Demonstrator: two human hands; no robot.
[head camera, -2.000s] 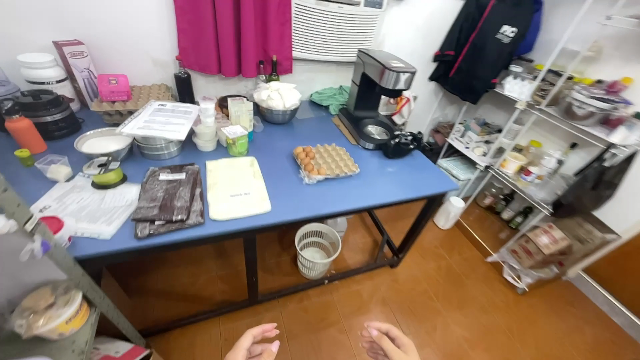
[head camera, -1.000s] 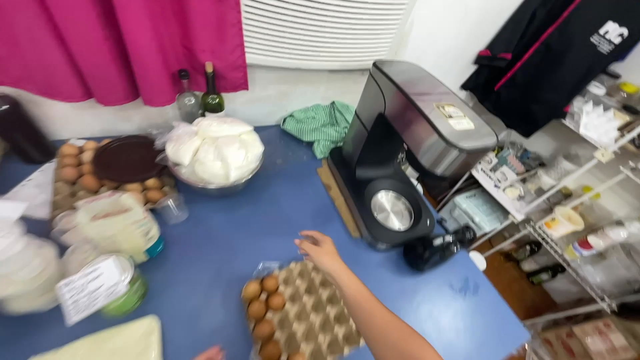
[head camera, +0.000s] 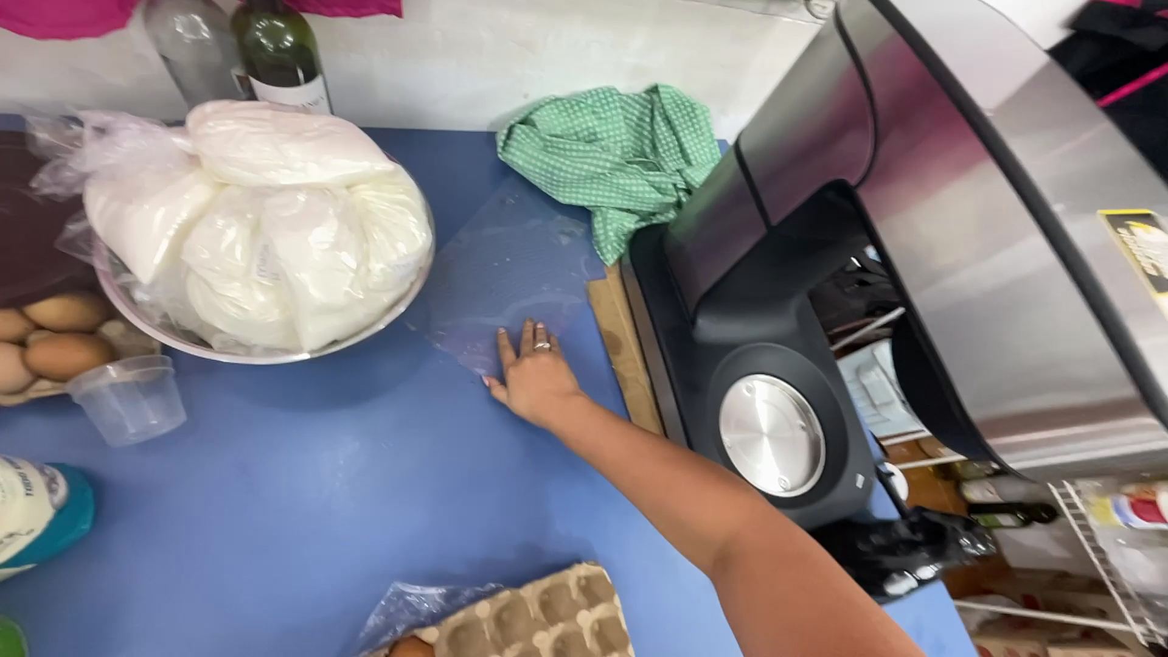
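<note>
One hand, with a ring, shows in the head view; its arm comes in from the lower right, so it is my right hand (head camera: 537, 376). Its fingertips touch a clear plastic sheet (head camera: 511, 274) lying flat on the blue tabletop (head camera: 274, 511). To its left stands a metal bowl (head camera: 274, 351) heaped with clear bags of white contents (head camera: 292, 219). A crumpled green cloth (head camera: 620, 155) lies beyond the hand, overlapping the sheet's far part. A grey and black stand mixer (head camera: 776, 274) without its bowl is on the right, beside a piece of cardboard (head camera: 625, 356). My left hand is out of view.
An egg carton (head camera: 557, 611) is at the near edge of view. Brown eggs (head camera: 68, 356) and a clear plastic cup (head camera: 132, 401) are at the left. Two bottles (head camera: 278, 59) stand by the wall. A black plastic bag (head camera: 903, 547) and wire shelves (head camera: 1095, 547) are right.
The view has moved much closer to the table. My right hand has gone from above the egg carton to the plastic sheet beside the mixer. My left hand has left the view.
</note>
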